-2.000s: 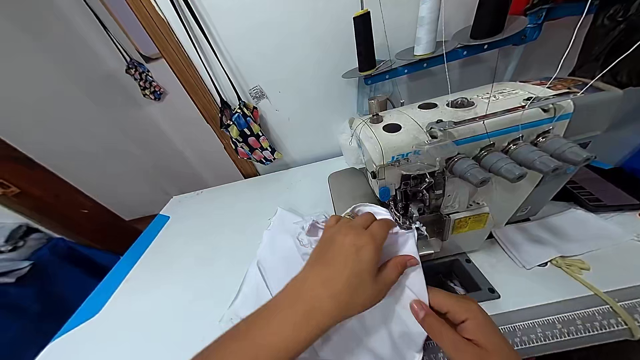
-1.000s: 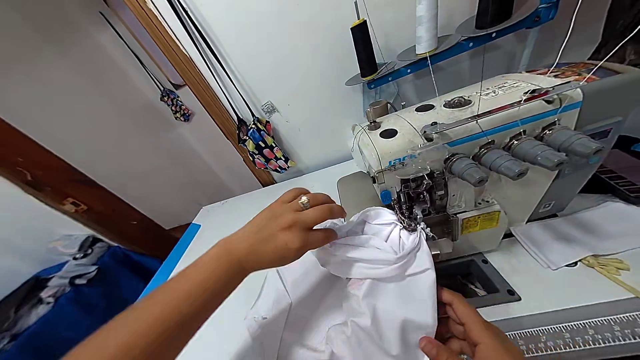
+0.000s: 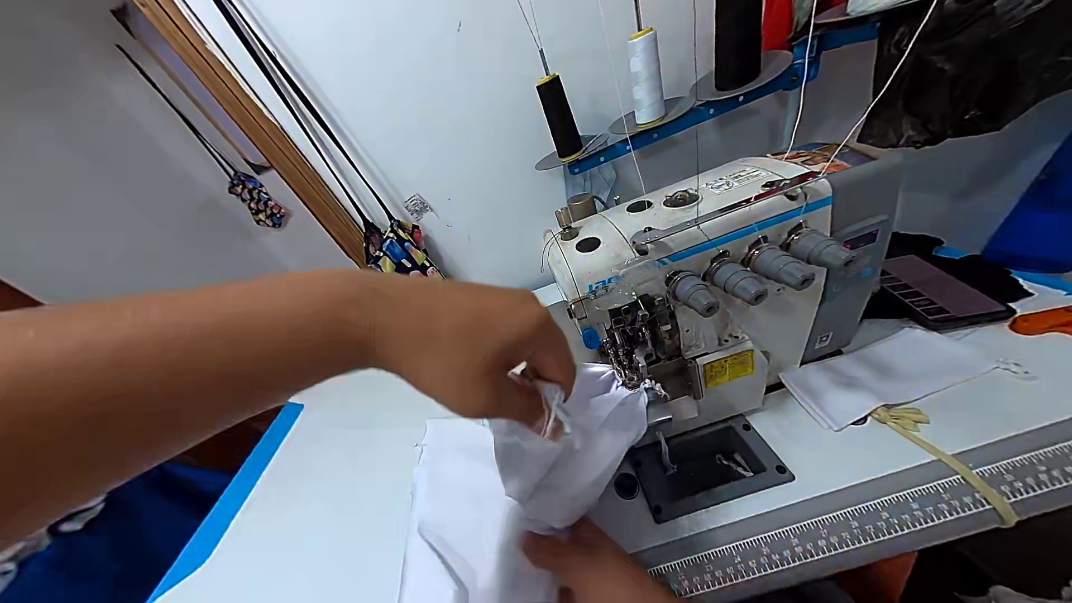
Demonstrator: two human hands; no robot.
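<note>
White fabric [image 3: 578,452] runs from the needle and presser-foot area of an overlock sewing machine [image 3: 712,276] down over the table's front. My left hand [image 3: 477,347] pinches a bunched edge of this fabric, left of the machine's needle area. Lower down, my right hand [image 3: 595,561] is at the fabric's right side, blurred, its fingertips partly behind the cloth; its grip is hard to make out. One corner of the cloth remains at the presser foot.
A recessed tray [image 3: 712,469] holds thread scraps. Folded white cloth [image 3: 896,373] and a yellowish strap [image 3: 946,456] lie right of the machine. A measuring tape [image 3: 871,519] lines the front edge. Thread cones [image 3: 559,117] stand behind. A dark phone-like device [image 3: 942,289] rests at right.
My left hand has lifted a bunched part of the fabric and turned over, knuckles up. The fabric, spread broadly one second ago, is now gathered and folded. My right hand has moved left along it.
</note>
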